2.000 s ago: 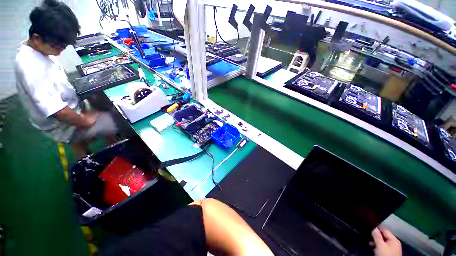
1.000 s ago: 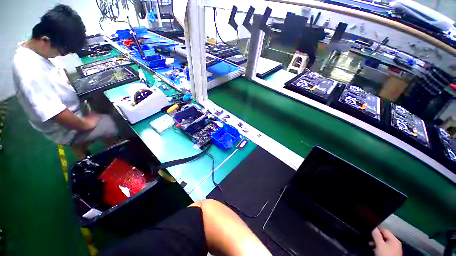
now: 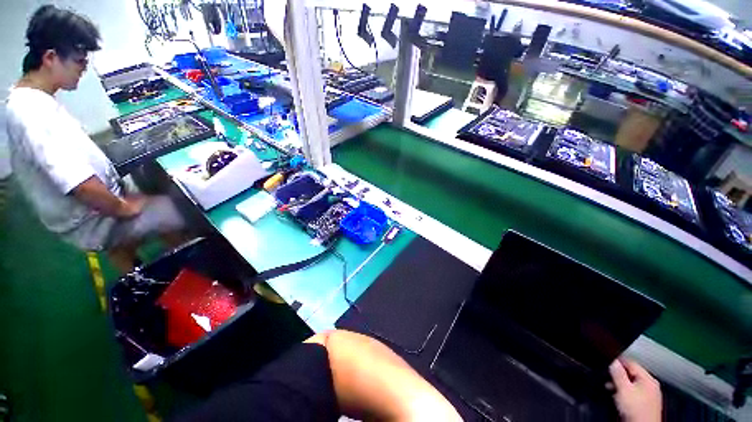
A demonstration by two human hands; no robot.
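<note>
An open laptop (image 3: 569, 305) with a dark glossy screen stands on a black mat (image 3: 416, 293) at the lower right. Its dark base (image 3: 503, 383) runs off the bottom edge of the picture. My right hand (image 3: 635, 391) holds the lower right edge of the screen, fingertips at the rim; the rest is cut off by the picture's edge. My left forearm (image 3: 383, 375) reaches in from the bottom, but my left hand is out of the picture. A thin black cable (image 3: 404, 342) lies on the mat left of the laptop.
Blue bin (image 3: 364, 222), parts tray (image 3: 317, 210) and white tape dispenser (image 3: 218, 175) sit on the teal bench. A black waste bin (image 3: 185, 305) with red material stands at left. A person (image 3: 62, 157) sits beyond it. Opened units (image 3: 581, 152) line the rear shelf.
The view has shifted slightly, so the scene sits a little further left. The seated person's head has lifted. The laptop and my right hand keep the same relation.
</note>
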